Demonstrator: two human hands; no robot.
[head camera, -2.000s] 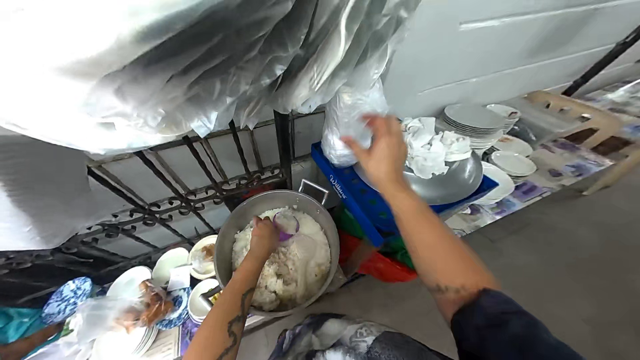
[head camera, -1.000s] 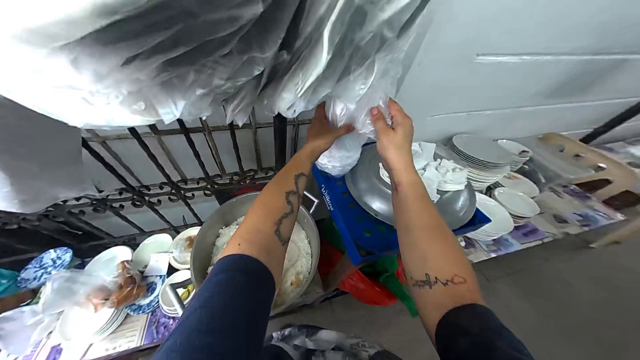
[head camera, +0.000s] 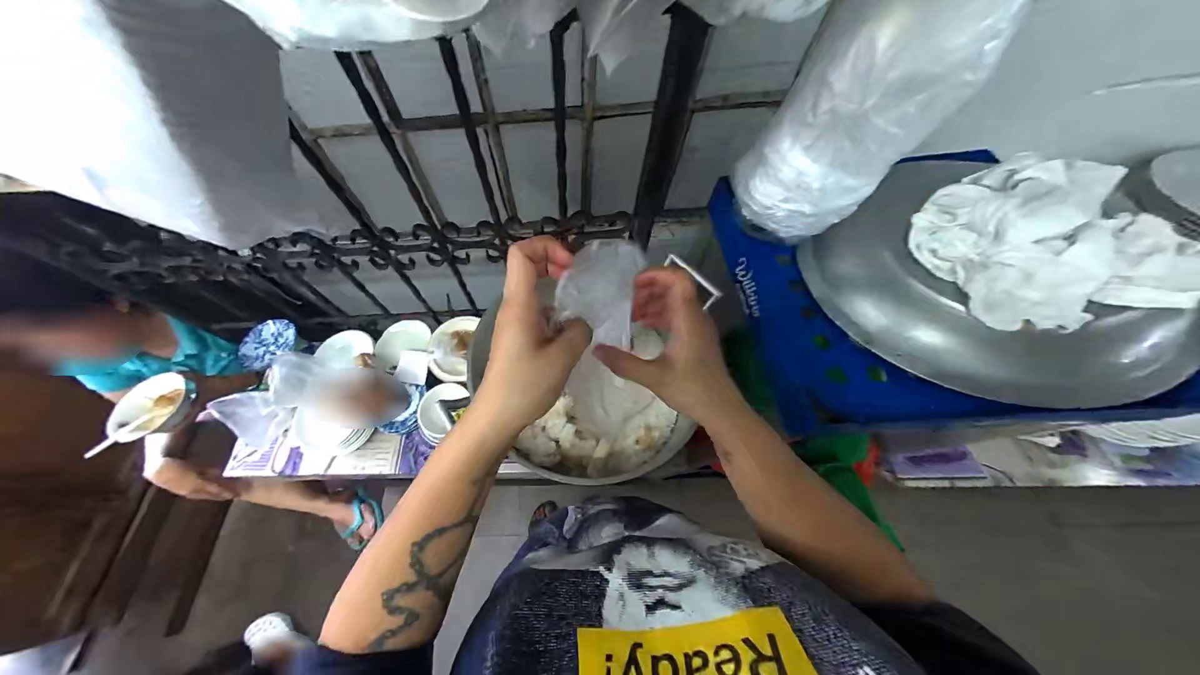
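Over a large metal pot (head camera: 682, 439) of cooked white rice (head camera: 581, 441), my left hand (head camera: 534, 328) and my right hand (head camera: 670, 342) hold a small clear plastic bag (head camera: 600, 300) between them. The bag's mouth is at the top, between my fingers, and its lower part hangs down in front of the rice. The left thumb and fingers pinch one side of it, the right ones the other. Whether anything is in the bag I cannot tell. A roll of clear plastic bags (head camera: 844, 122) hangs to the right, above a blue crate.
A blue plastic crate (head camera: 759, 347) at right carries a big metal lid or basin (head camera: 844, 281) with crumpled white cloth or paper (head camera: 1031, 234). White plates and bowls (head camera: 403, 345) stand left of the pot. A seated person in teal (head camera: 187, 347) holds a bowl at left. Black metal grillwork (head camera: 581, 117) lies behind.
Both hands have moved from the hanging bags beside the crate to over the rice pot, with a small bag between them. Two seconds ago, my left hand was in the pot at a purple-handled scoop.
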